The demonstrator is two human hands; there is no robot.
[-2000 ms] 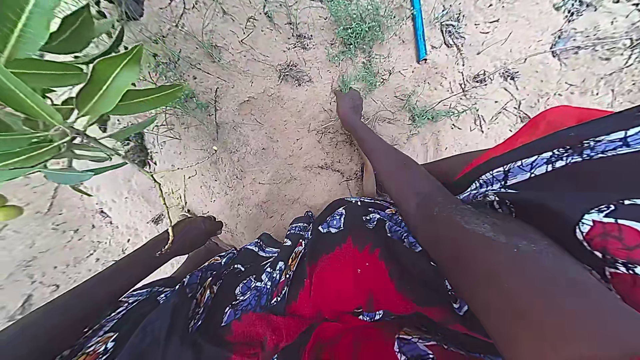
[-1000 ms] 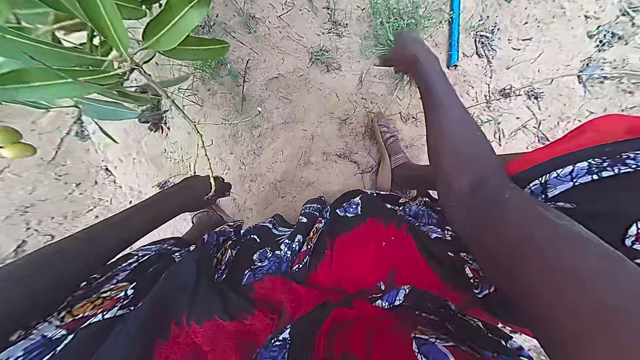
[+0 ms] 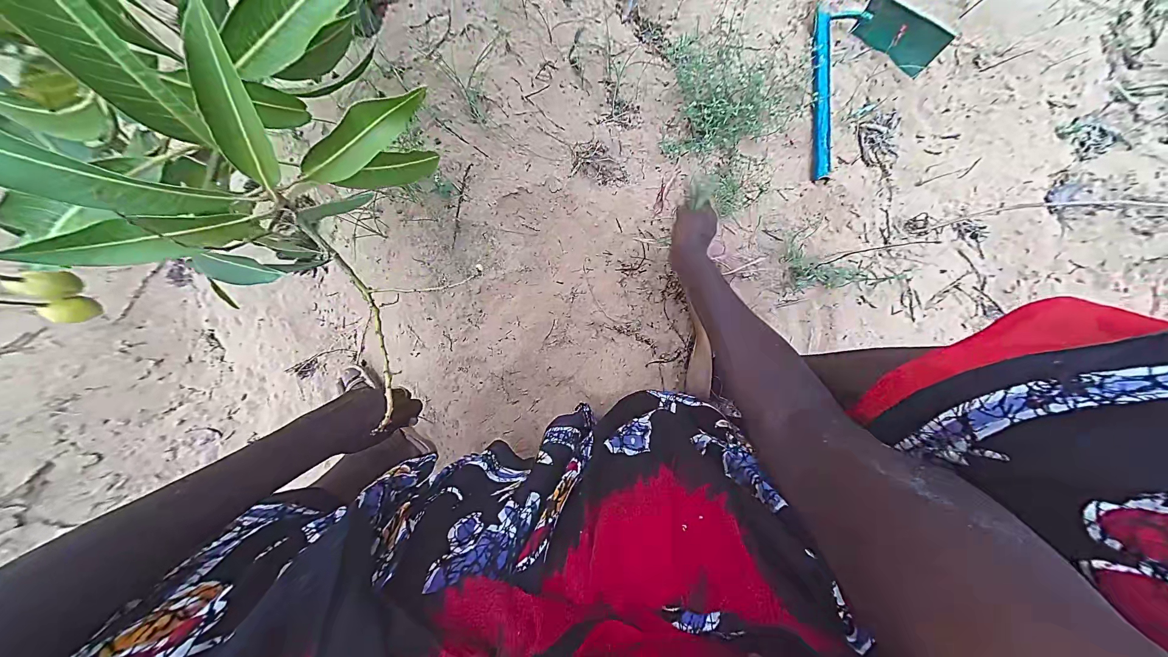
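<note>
My left hand (image 3: pixel 379 418) is low at the left, closed around the bare stem (image 3: pixel 376 319) of a leafy branch. Broad green leaves (image 3: pixel 233 114) spread from the stem toward the upper left, with small yellow-green fruits (image 3: pixel 68 308) at the left edge. My right hand (image 3: pixel 695 230) reaches down to the sandy ground at the foot of a patch of low green weeds (image 3: pixel 725 96). A small green tuft (image 3: pixel 701 192) shows at its fingers, which look closed on it. The fingers are partly blurred.
A tool with a blue handle (image 3: pixel 822 100) and a flat green metal blade (image 3: pixel 903 36) lies on the sand at the upper right. Patterned red, black and blue cloth (image 3: pixel 639 538) covers my lap. Dry twigs and small weeds (image 3: pixel 826 272) dot the sand.
My right hand, blurred above the ground a second ago, is down at the weeds. The tool's blade has come into view. My left hand still holds the stem.
</note>
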